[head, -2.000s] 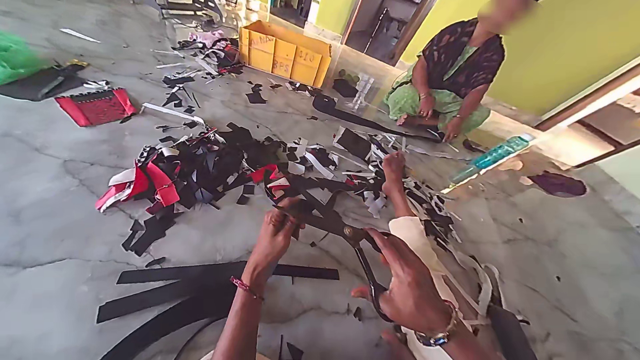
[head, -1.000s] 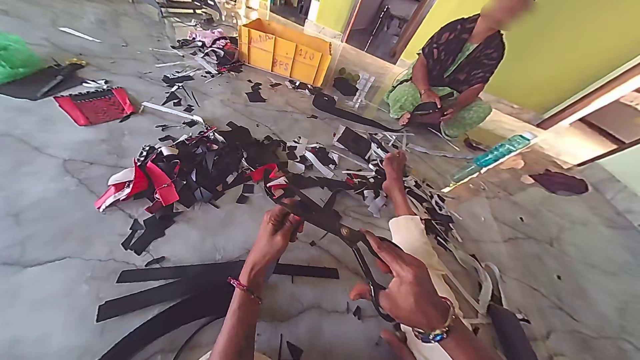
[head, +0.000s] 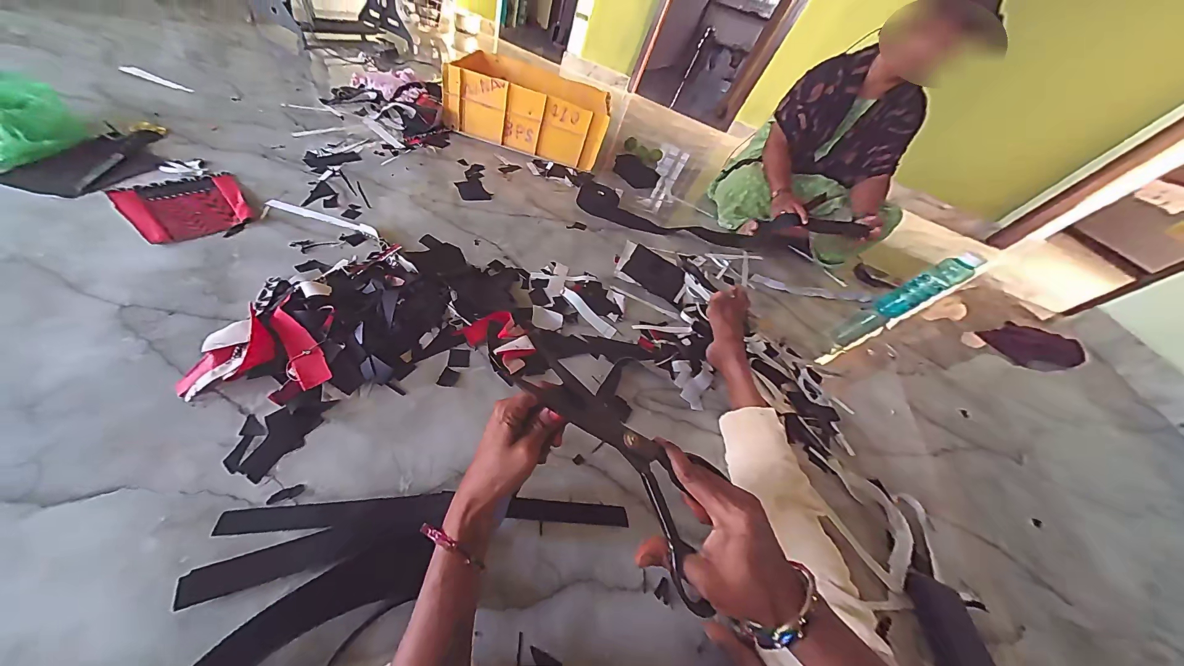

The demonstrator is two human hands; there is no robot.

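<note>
My right hand [head: 731,536] holds large black-handled scissors [head: 638,444] by the handles, with the blades reaching up and left past my left hand. My left hand [head: 518,435] has its fingers pinched close to the blades, on what looks like a dark strip; blur hides the exact grip. Behind the blades lies a heap of black, white and red fabric scraps [head: 370,324]. Long black strips [head: 324,555] are spread on the floor beneath and left of my left forearm.
Across the floor a person [head: 842,139] sits holding a black strip. A yellow crate [head: 527,116], a red piece of fabric [head: 185,208], a green plastic bag [head: 32,120] and a teal bottle [head: 925,287] stand or lie around. My outstretched leg [head: 777,472] is at the right.
The scissor blades have come closer together at my left hand than in the earliest frame. The seated person's hands have shifted along the black strip.
</note>
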